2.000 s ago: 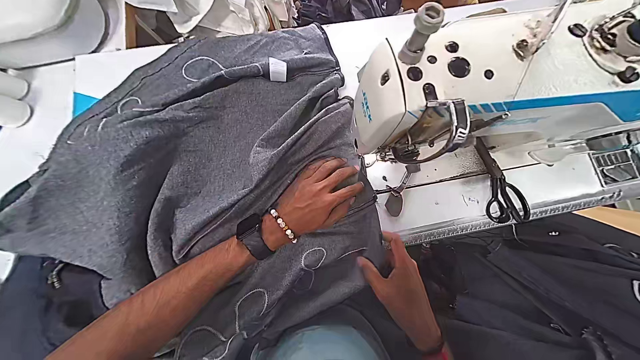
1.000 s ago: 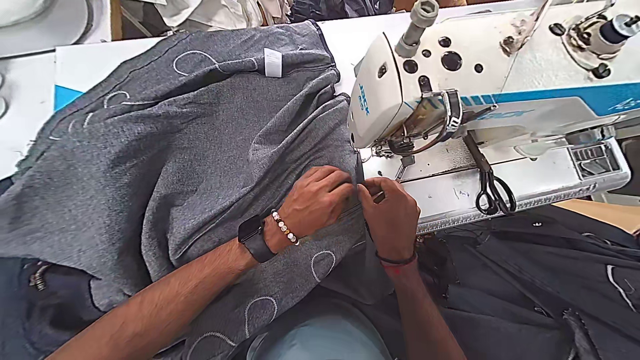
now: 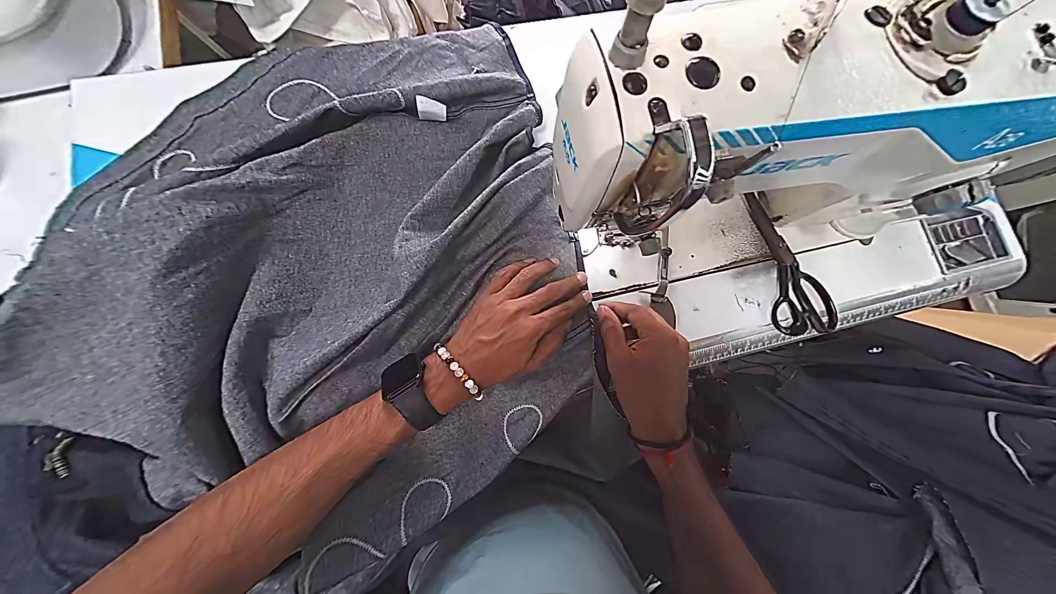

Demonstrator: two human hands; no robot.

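Note:
A grey knit fabric garment piece [image 3: 330, 214] with loops of pale stitching spreads over the table, its right edge under the needle area of a white Jack sewing machine [image 3: 701, 124]. My left hand [image 3: 516, 326], with a watch and a beaded bracelet at the wrist, lies flat on the fabric near that edge, fingers spread. Just below the presser foot area, my right hand [image 3: 648, 367] pinches the dark fabric edge [image 3: 601, 363] between thumb and forefinger. A small white label [image 3: 431, 108] shows on the upper part of the fabric.
Black-handled scissors [image 3: 800, 301] lie on the machine bed [image 3: 874, 268], right of my right hand. Dark garments [image 3: 833, 454] are heaped at the lower right. White fabric [image 3: 338, 21] hangs beyond the table's far edge. A ruler strip runs along the bed's front edge.
Two seconds ago my right hand was lower, with its fingers apart; it moved up to the fabric edge and pinched it. My left hand's fingers have spread since one second ago.

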